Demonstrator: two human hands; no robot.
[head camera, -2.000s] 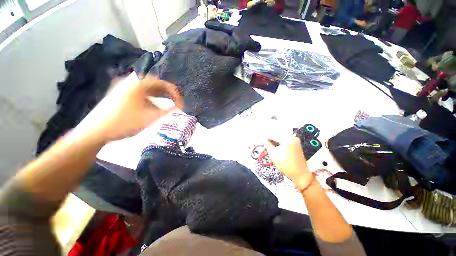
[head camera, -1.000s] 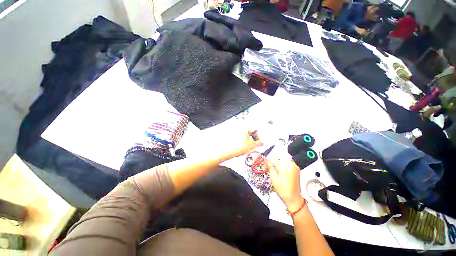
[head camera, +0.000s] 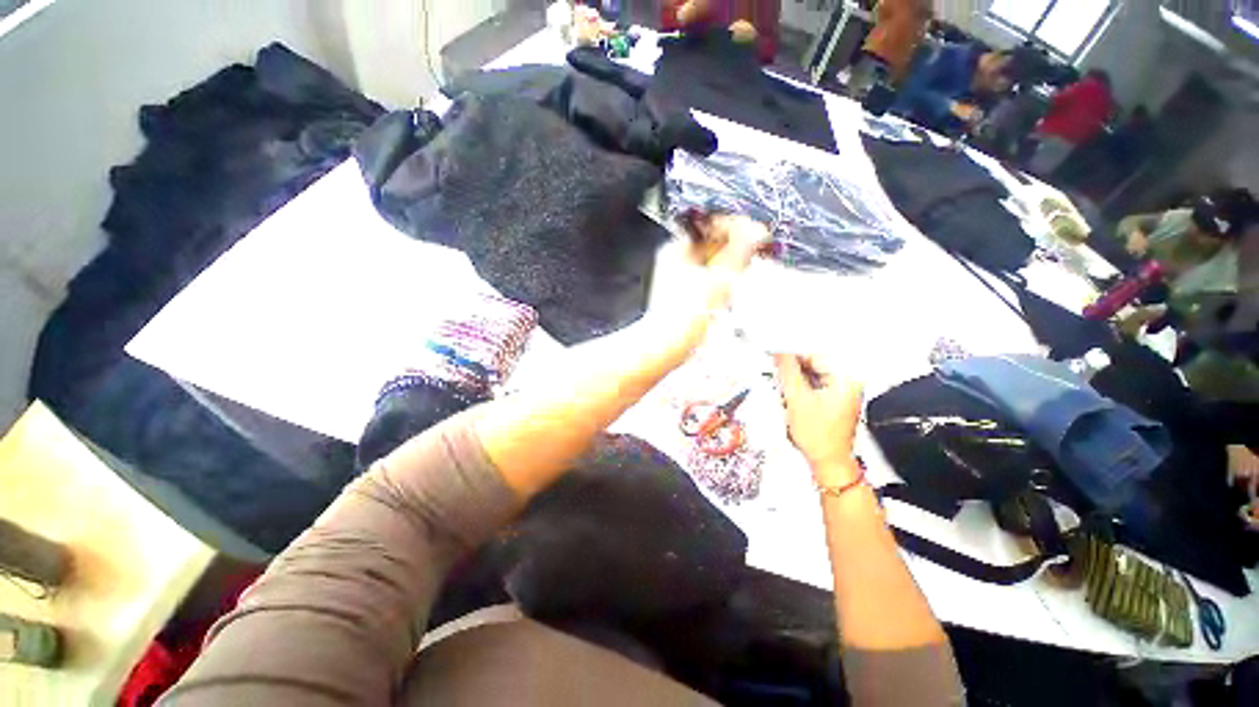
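Note:
My left hand (head camera: 721, 263) is blurred. It is over the dark red-edged phone at the plastic-wrapped bundle (head camera: 828, 221), and whether it holds anything cannot be told. My right hand (head camera: 824, 412) is over the table to the right of the scissors, fingers bent with the thumb and fingertips close together; any thread or needle there is too small to see. The orange-red-handled scissors (head camera: 718, 427) lie at a speckled bead pile (head camera: 728, 474). Black cloth (head camera: 621, 532) lies over my lap. A striped bundle (head camera: 483, 343) sits at the table edge on the left.
Textured black cloth (head camera: 552, 207) is spread beyond the striped bundle. More black cloth (head camera: 180, 318) is piled by the wall. A black bag (head camera: 946, 435) with blue denim (head camera: 1056, 421), a strap and a green-brown bundle (head camera: 1125, 587) are on the right. Other people sit around the far table.
My left hand has moved forward from near the scissors to the phone. My right hand has moved forward and right, away from the scissors' handles. The thread cones are now hidden.

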